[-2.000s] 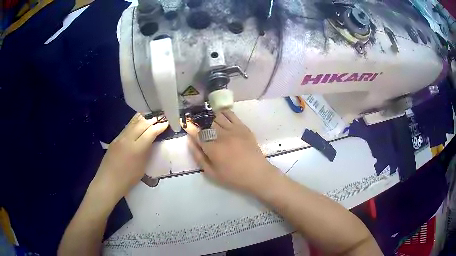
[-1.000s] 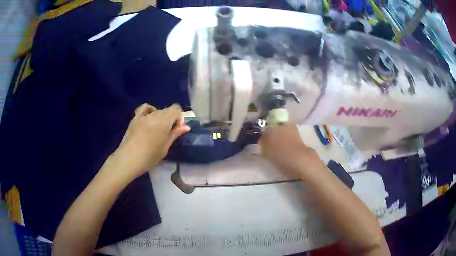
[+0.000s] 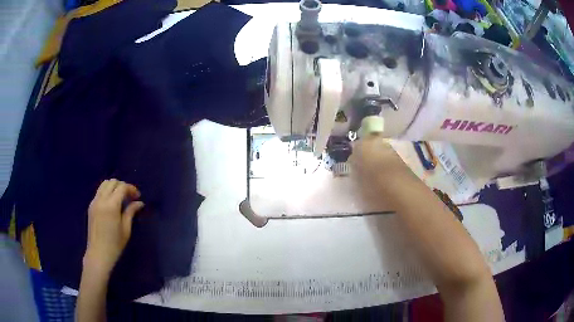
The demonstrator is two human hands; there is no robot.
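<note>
My left hand [image 3: 112, 210] is over the large navy fabric panels [image 3: 69, 151] at the left, fingers curled and thumb a little apart; whether it grips any cloth cannot be told, navy on navy. My right hand [image 3: 372, 157] is just below the cream knob [image 3: 372, 124] on the machine head, right of the needle area; its fingers are hidden or blurred. The lit needle plate [image 3: 270, 154] shows pale metal with no navy cloth under the needle. The silver ridged block [image 3: 341, 168] sits beside my right hand.
The white sewing machine head [image 3: 409, 82] spans the upper right. Blue-orange snips [image 3: 426, 155] and a white printed tag [image 3: 454, 168] lie right of my forearm. A dark piece [image 3: 448, 202] shows beside the forearm. Navy fabric [image 3: 503, 217] lies at the right, and a printed scale [image 3: 270, 288] runs along the table's front.
The navy piece at the needle is no longer there. My left hand has moved left and down onto the panels. My right hand stays near the knob. The view has shifted left.
</note>
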